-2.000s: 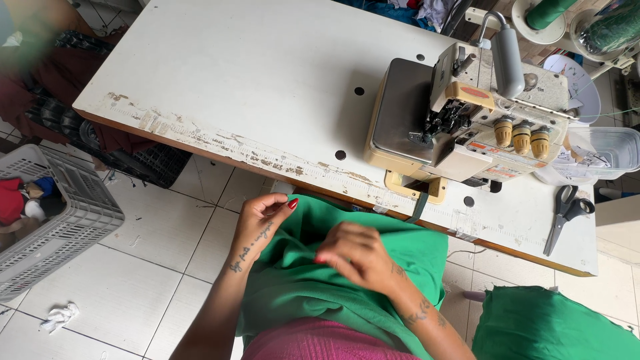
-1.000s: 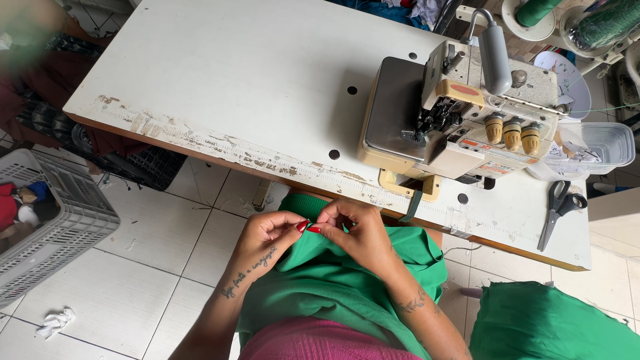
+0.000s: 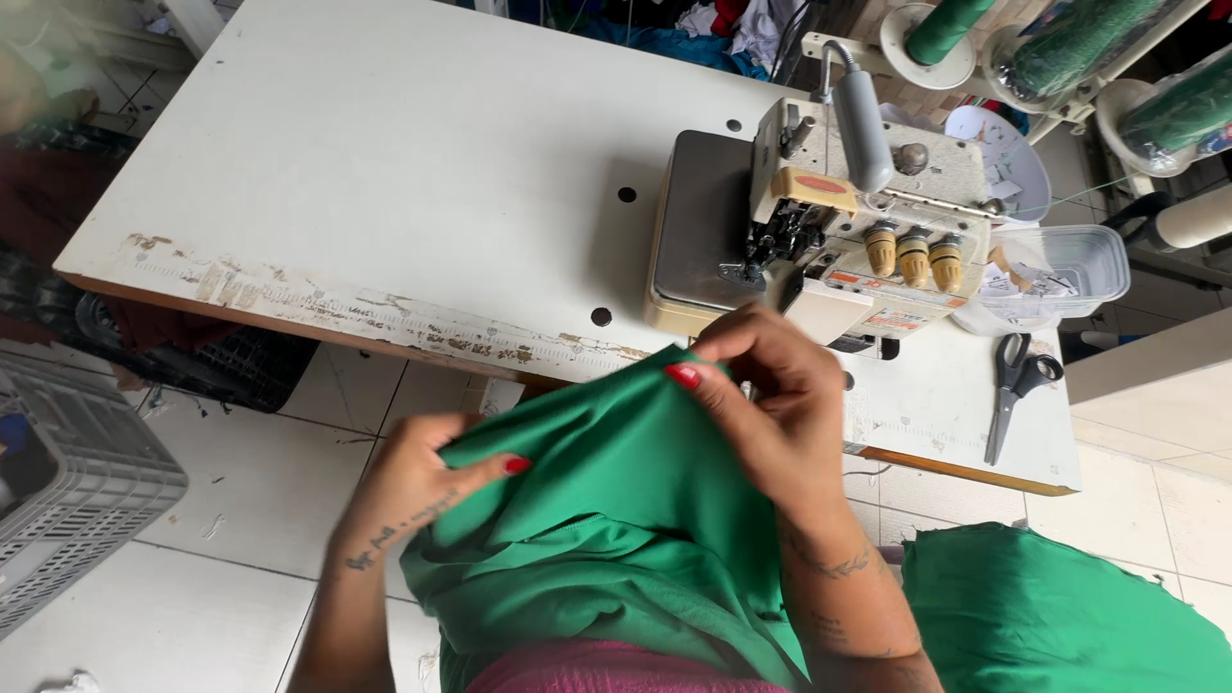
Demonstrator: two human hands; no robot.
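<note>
Green fabric [image 3: 626,481] lies bunched over my lap, its upper part raised and stretched between my hands. My left hand [image 3: 433,481] grips the fabric's left side, thumb on top and fingers hidden behind it. My right hand [image 3: 770,395] pinches the fabric's upper right corner between thumb and fingers, just in front of an overlock sewing machine [image 3: 866,212]. The machine's grey metal plate [image 3: 707,212] and its needle area are close beyond my right fingertips. A seam line shows in the middle of the fabric.
Black-handled scissors [image 3: 1011,395] lie on the white worktable [image 3: 433,144], right of the machine. Near them stands a clear plastic container [image 3: 1078,265] with scraps. Green thread cones [image 3: 948,29] are at the back right. More green fabric [image 3: 1059,606] lies lower right; a grey plastic crate [image 3: 96,481] is at left.
My hands were close together at the fabric one second ago and are now apart. My right hand has moved up and right with the fabric, toward the machine; the fabric is spread between them.
</note>
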